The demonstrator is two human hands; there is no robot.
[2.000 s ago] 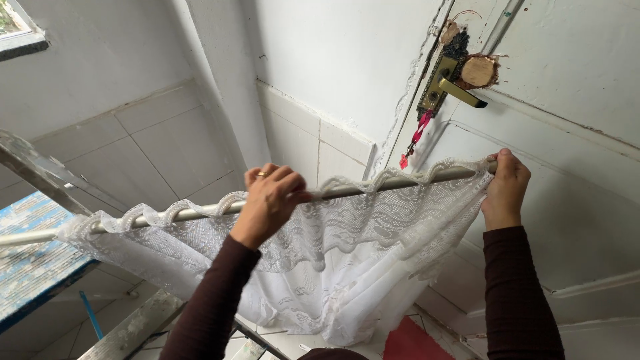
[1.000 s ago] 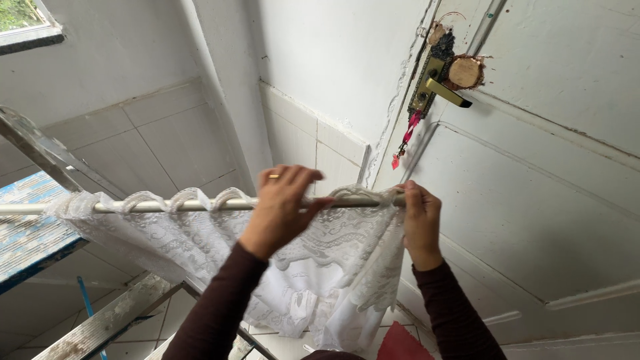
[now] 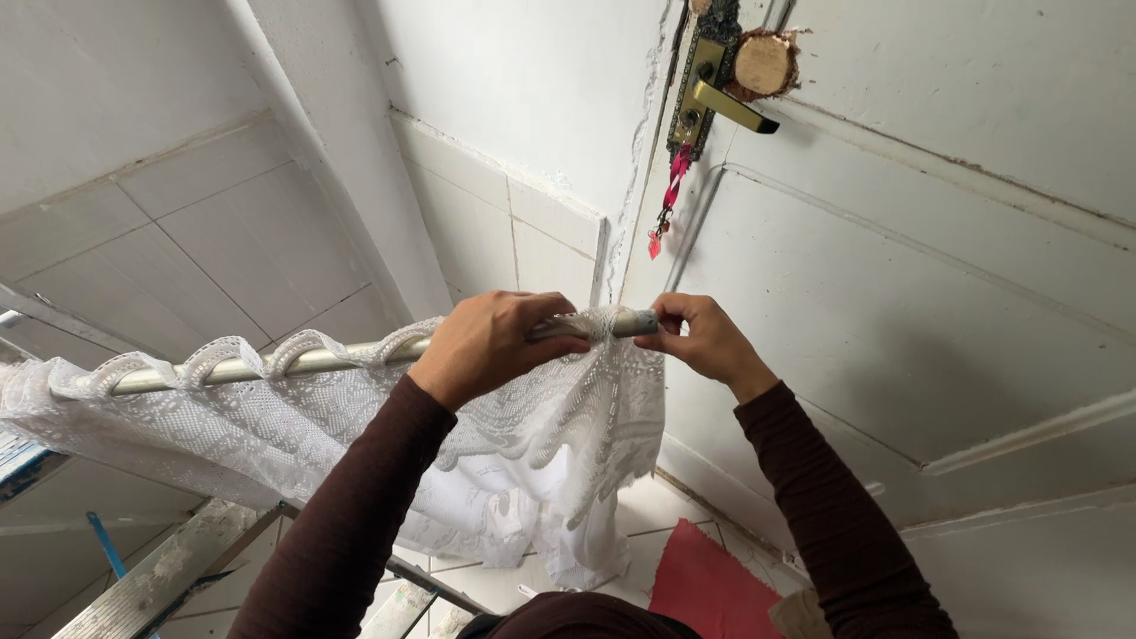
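Observation:
A metal curtain rod (image 3: pixel 319 361) crosses the view from the left edge to the centre, a white lace curtain (image 3: pixel 541 417) threaded on it in loops. Near the rod's right end, my left hand (image 3: pixel 497 337) grips the rod, thumb below and fingers above, against the gathered lace. My right hand (image 3: pixel 706 342) is at the rod's bare grey tip, thumb and fingertips bent close together around its edge; whether they pinch the rod or a bit of lace is not clear. The curtain's lower part hangs in folds below the rod.
A white door (image 3: pixel 887 266) with a brass handle (image 3: pixel 732 106) and a hanging red key strap (image 3: pixel 676 182) stands at right. A paint-stained ladder (image 3: pixel 169 568) is at lower left. Red cloth (image 3: pixel 710 586) lies on the tiled floor.
The lace has slid back from the rod's right end, where the tip now shows bare. My right hand has moved from gripping the lace-covered end to its tip. The rod's end has shifted left.

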